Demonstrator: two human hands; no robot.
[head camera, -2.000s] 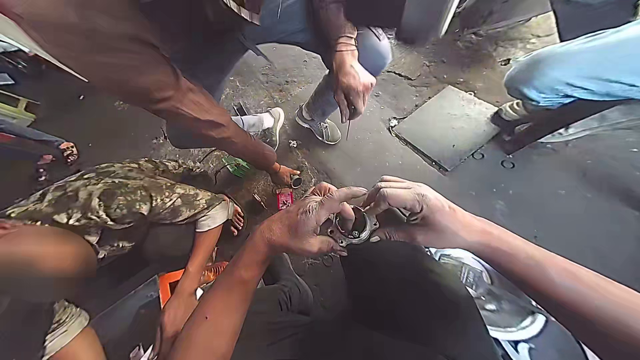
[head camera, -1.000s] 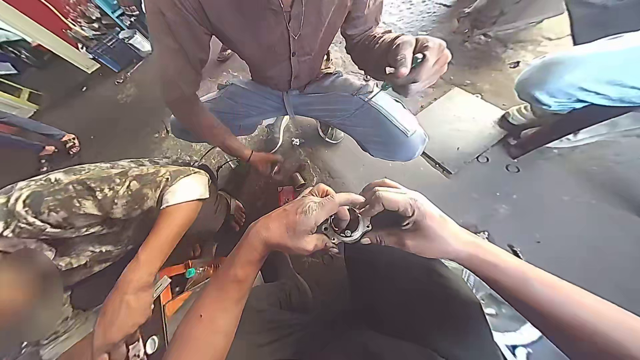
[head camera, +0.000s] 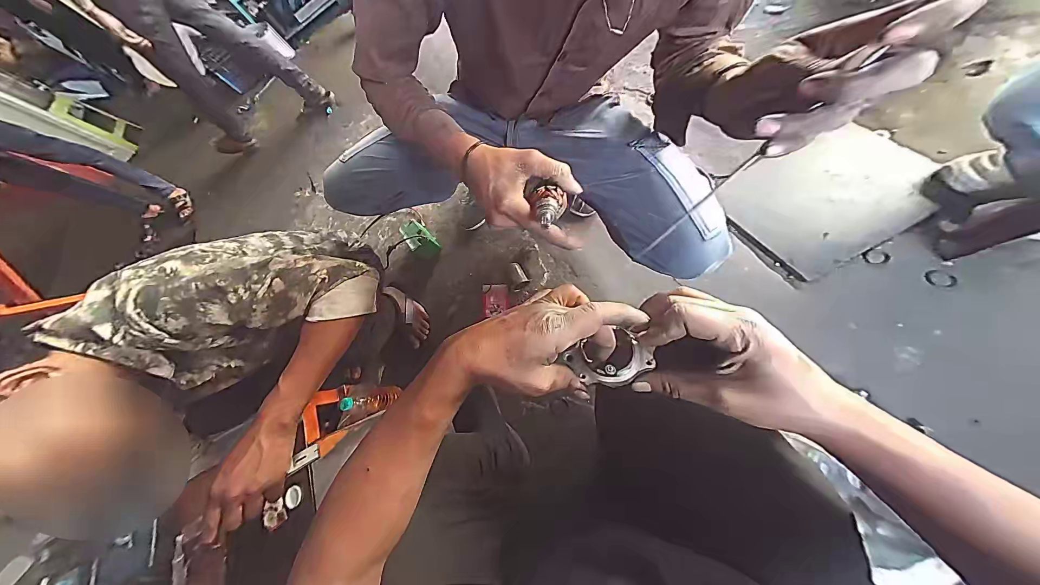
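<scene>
Both my hands hold a round metal flange ring (head camera: 621, 375) with bolt lugs, over my dark-clothed lap. My left hand (head camera: 540, 341) grips its left side, with a finger reaching into the opening. On the other side, my right hand (head camera: 715, 349) pinches the rim between thumb and fingers. A small screw head or pin shows inside the ring. Beyond my hands, a red packet (head camera: 495, 301) and a small metal cylinder (head camera: 518, 275) lie on the ground.
A person crouching opposite holds a metal part (head camera: 548, 205) and a thin rod (head camera: 707, 199). At left another person bends over an orange-edged tray (head camera: 311, 418) near a plastic bottle (head camera: 370, 404). A metal plate (head camera: 829, 195) and rubber rings (head camera: 940, 279) lie on the floor at right.
The person opposite has lifted a hand off the ground, now with a metal part in it. That person's other arm has moved out to the right. My hands keep hold of the ring.
</scene>
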